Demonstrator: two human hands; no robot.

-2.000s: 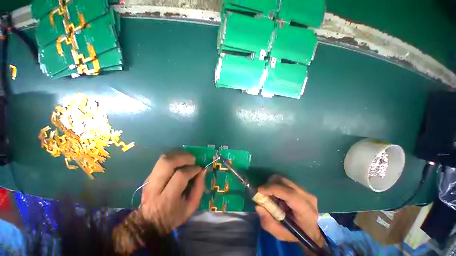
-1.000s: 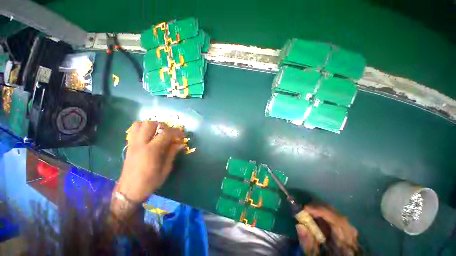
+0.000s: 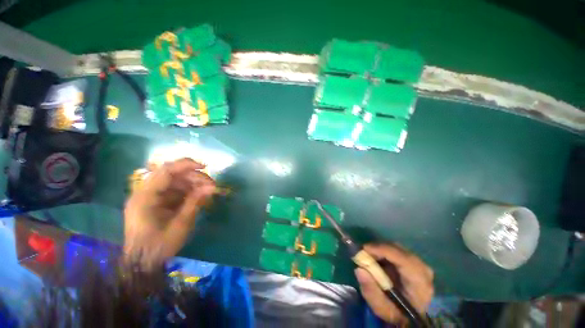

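Observation:
A green PCB panel [image 3: 280,232] lies near the mat's front edge, with orange flex circuits [image 3: 306,245] along its middle. My right hand [image 3: 396,282] holds the soldering iron [image 3: 374,270] by its tan grip, and the thin tip points at the panel's top row. My left hand [image 3: 168,208] is over the pile of loose FPCs [image 3: 138,177], which it mostly hides. A small orange piece [image 3: 222,190] shows at its fingertips; blur hides whether it is gripped. Solder wire cannot be made out.
A stack of soldered panels [image 3: 219,96] lies far left and a stack of bare panels [image 3: 339,91] far centre. A whitish cup [image 3: 478,232] with silvery bits stands at right. A black fan box [image 3: 48,168], dark open-handled cutters [image 3: 102,96] and a plastic bag [image 3: 76,102] are at left.
My left hand went from the panel to the FPC pile, and its fingertips now sit at the pile's right side. My right hand still holds the iron near the panel. The view has shifted.

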